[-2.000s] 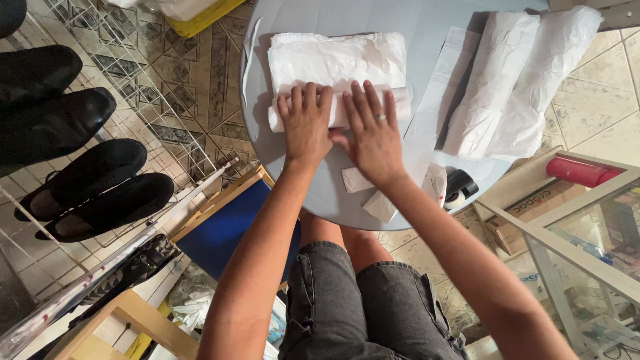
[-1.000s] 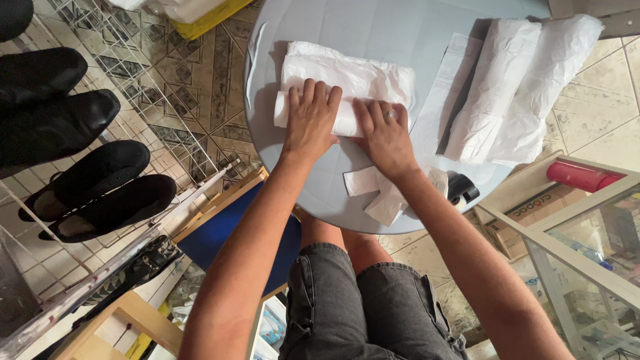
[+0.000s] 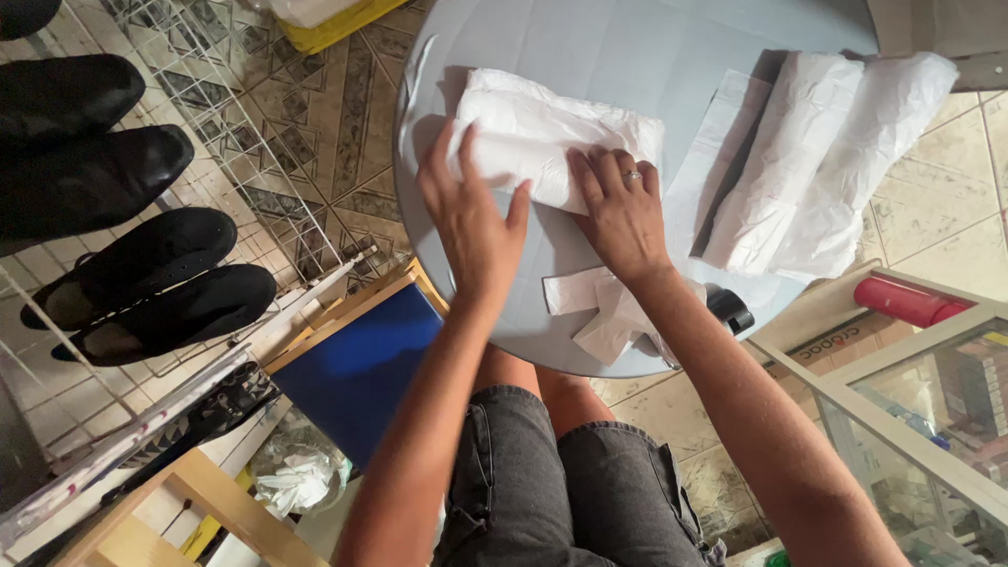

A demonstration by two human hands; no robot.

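A white plastic bag bundle point(image 3: 543, 134), partly rolled at its near side, lies on the round grey table point(image 3: 575, 31). My left hand point(image 3: 476, 224) is at its left end, fingers spread and slightly blurred; whether it touches the plastic I cannot tell. My right hand point(image 3: 622, 201), with a ring on one finger, rests with bent fingers on the near right part of the bundle. To the right lie a flat white strip point(image 3: 720, 150) and two long white plastic rolls point(image 3: 787, 157) side by side. Crumpled white strips point(image 3: 610, 315) lie below my right hand, beside a black object point(image 3: 728, 309).
A wire rack with black shoes point(image 3: 102, 181) stands on the left. Below the table's left edge is a blue panel in a wooden frame point(image 3: 362, 362). A glass-panelled cabinet point(image 3: 906, 378) is at the lower right, with a red cylinder point(image 3: 906, 302) and a cardboard box on it.
My left hand has come off the middle of the bundle to its left end, and its fingers have spread. The bundle now lies tilted, its right end nearer me.
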